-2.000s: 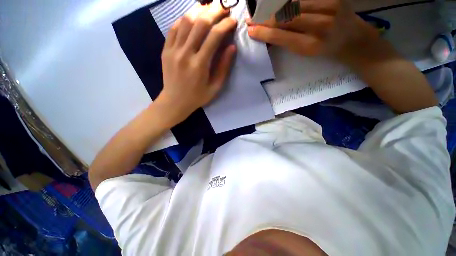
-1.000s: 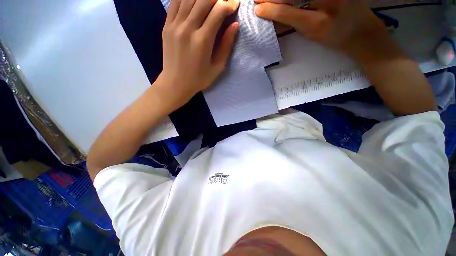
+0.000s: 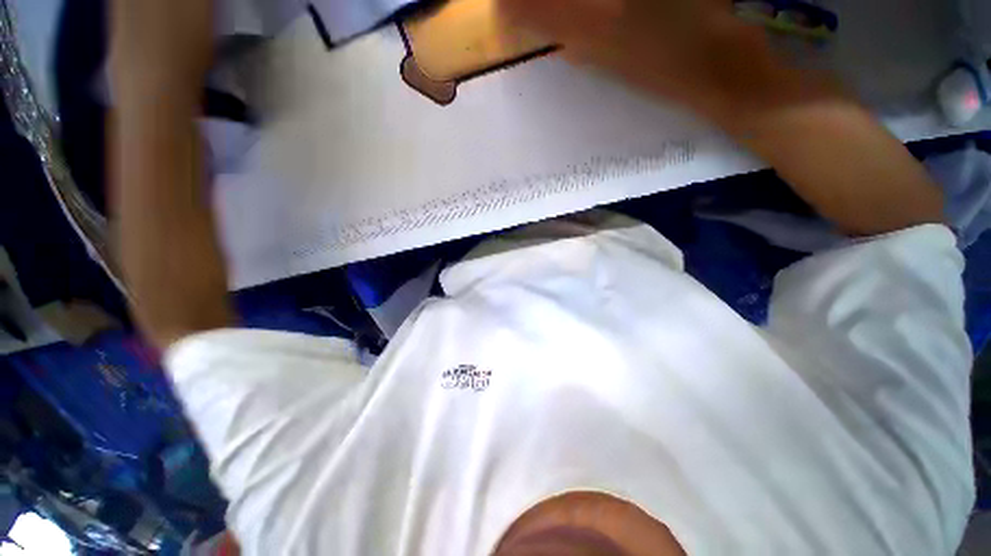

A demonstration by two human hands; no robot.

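My left forearm [image 3: 163, 163] reaches up the left side, blurred; my left hand is cut off by the top edge. My right hand [image 3: 576, 22] is at the top edge over the yellow-tan machine plate [image 3: 478, 41], blurred and partly cut off, so its fingers cannot be made out. A pale panel with a dark edge [image 3: 353, 15] shows at the top, left of the plate. Blurred dark cloth [image 3: 78, 76] lies at the upper left, beside my left forearm.
The white table [image 3: 359, 141] has ruler-like marks along its front edge. Yellow-green and dark snips [image 3: 788, 17] lie at the top right. A small white round item with a red part [image 3: 961, 96] is at the right table edge. Blue crates [image 3: 120, 407] are below left.
My left hand has moved up and left, out of the picture. The pale and dark panels have left the table front, uncovering the tan plate and ruler marks. My right hand has shifted up and left.
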